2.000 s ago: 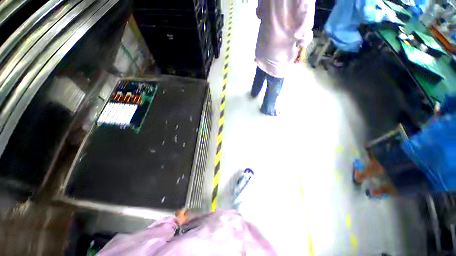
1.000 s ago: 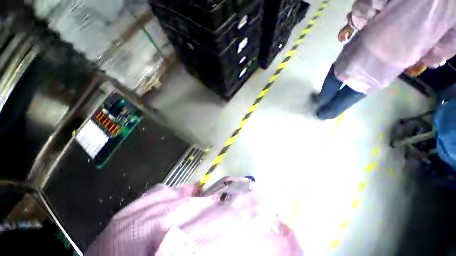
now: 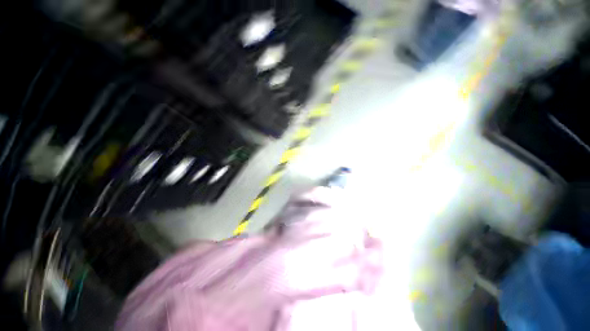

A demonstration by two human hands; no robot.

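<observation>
The frame is strongly blurred. My pink smock (image 3: 259, 278) fills the bottom middle. Neither of my hands can be made out. Stacks of black trays (image 3: 252, 84) with white labels stand nearest in front of me, at the upper left and left of the floor tape. A lower stack with pale labels (image 3: 179, 171) is at the left middle. No circuit board can be made out.
Yellow-black tape (image 3: 284, 158) runs diagonally along the grey floor (image 3: 382, 129). A person in dark trousers (image 3: 443, 32) is at the top right. A blue smock (image 3: 546, 284) is at the lower right. Dark furniture stands at the right edge.
The view has moved forward past the dark surface with the green circuit board, which is no longer seen. The black stacks are nearer. The person in pink is now mostly beyond the top edge.
</observation>
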